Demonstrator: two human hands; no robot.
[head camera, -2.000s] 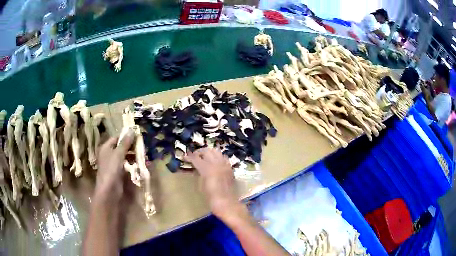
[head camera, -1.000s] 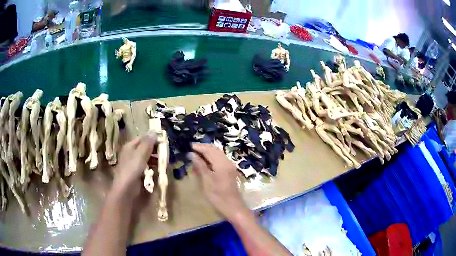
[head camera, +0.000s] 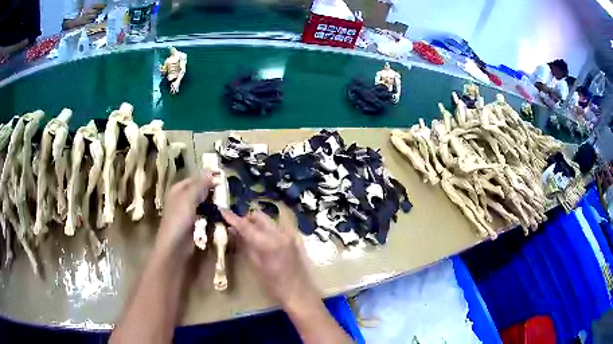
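Observation:
My left hand (head camera: 186, 203) is closed around the upper part of a flesh-coloured leg part (head camera: 220, 252), whose feet point toward me. My right hand (head camera: 263, 243) is at the same leg part, its fingertips against a dark hip piece (head camera: 210, 212) between the legs. The fingers partly hide the hip piece, so its exact fit cannot be told. The loose heap of black-and-cream hip pieces (head camera: 336, 185) lies just beyond and right of my right hand. A row of overlapping leg parts (head camera: 75, 161) lies on the left.
A heap of leg parts (head camera: 480, 161) lies on the right of the cardboard sheet (head camera: 269, 297). Behind is the green belt (head camera: 314, 74) with torsos (head camera: 388, 79) and black clumps (head camera: 253, 94). Blue crates (head camera: 538, 269), a white liner sheet (head camera: 420, 306) and a red stool (head camera: 531, 331) are lower right. A person (head camera: 552, 77) sits far right.
My right hand has moved from the hip-piece heap to the leg part, and a dark hip piece now shows there. My left hand stays on the leg part. The view has shifted.

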